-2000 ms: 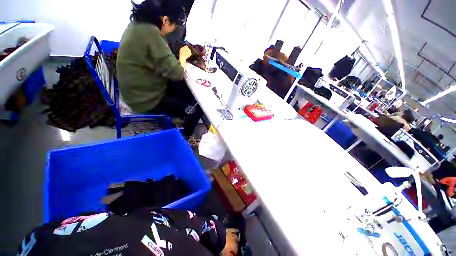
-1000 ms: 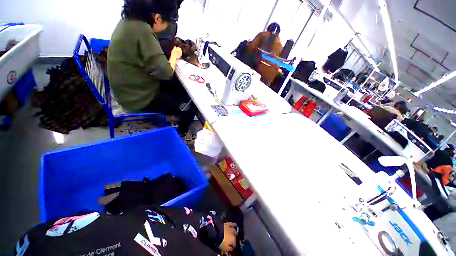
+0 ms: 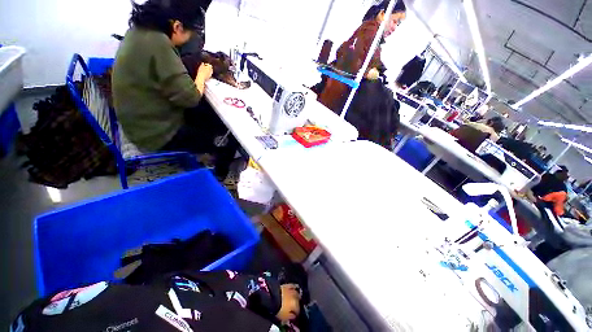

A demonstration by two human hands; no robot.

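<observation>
My left hand (image 3: pixel 290 302) is small and partly cut off at the bottom of the head view, at the end of a black sleeve (image 3: pixel 214 301) with white, pink and blue letters. It lies low beside the white table's near edge, against something dark. Its fingers are unclear, and I cannot tell whether it holds anything. My right hand is out of the picture. A blue plastic bin (image 3: pixel 143 211) stands next to the sleeve, with dark cloth pieces (image 3: pixel 175 254) in it. The white sewing machine (image 3: pixel 509 275) with "JACK" lettering is at lower right.
The long white table (image 3: pixel 337 194) runs diagonally. A red box (image 3: pixel 311 135) sits by the neighbouring machine (image 3: pixel 283 107). A person in green (image 3: pixel 152 91) sits there on a blue chair (image 3: pixel 104 123). A person in brown (image 3: pixel 350 65) stands beyond, holding black cloth. Dark cloth (image 3: pixel 61 142) is heaped on the floor.
The view has turned right, so bin, table and machines shift left. The person in brown now stands taller and nearer, with black cloth in hand. My left hand stays low by the table edge.
</observation>
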